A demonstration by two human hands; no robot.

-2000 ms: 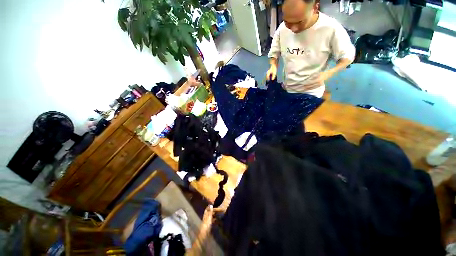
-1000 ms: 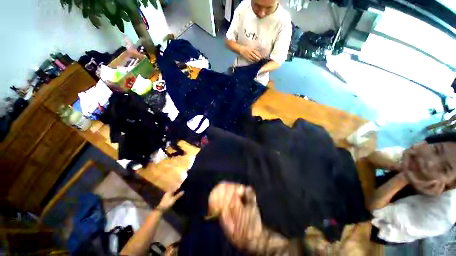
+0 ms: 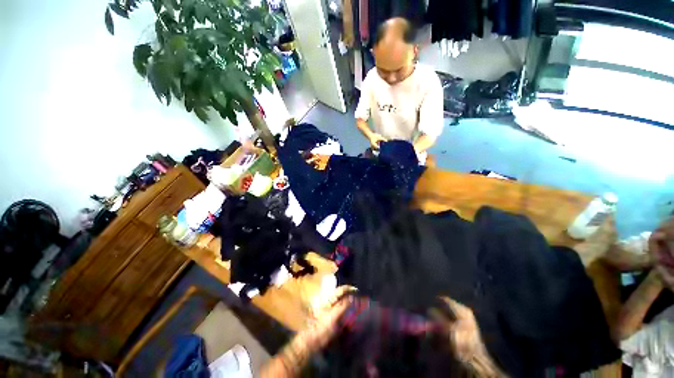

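Note:
A large black garment [image 3: 414,258] lies over the near table edge in front of me. Its near part shows a patterned red, blue and dark lining [image 3: 392,321], blurred by motion. My left hand [image 3: 321,317] grips the left side of this part, fingers at its upper edge. My right hand [image 3: 462,332] is at its right side, blurred and partly hidden by the cloth, holding it. More black cloth [image 3: 539,288] is heaped to the right.
A person opposite [image 3: 403,96] handles a navy speckled garment [image 3: 355,181]. A black bundle [image 3: 255,240] and a supply box [image 3: 247,170] are at the table's left end. A white bottle [image 3: 591,215] stands right, near another person's arm [image 3: 643,295]. A wooden drawer unit [image 3: 118,258] is at left.
My hands have moved to either side of the near cloth, and its patterned lining now shows. My view has tilted up and shifted. The person opposite has shifted the navy garment.

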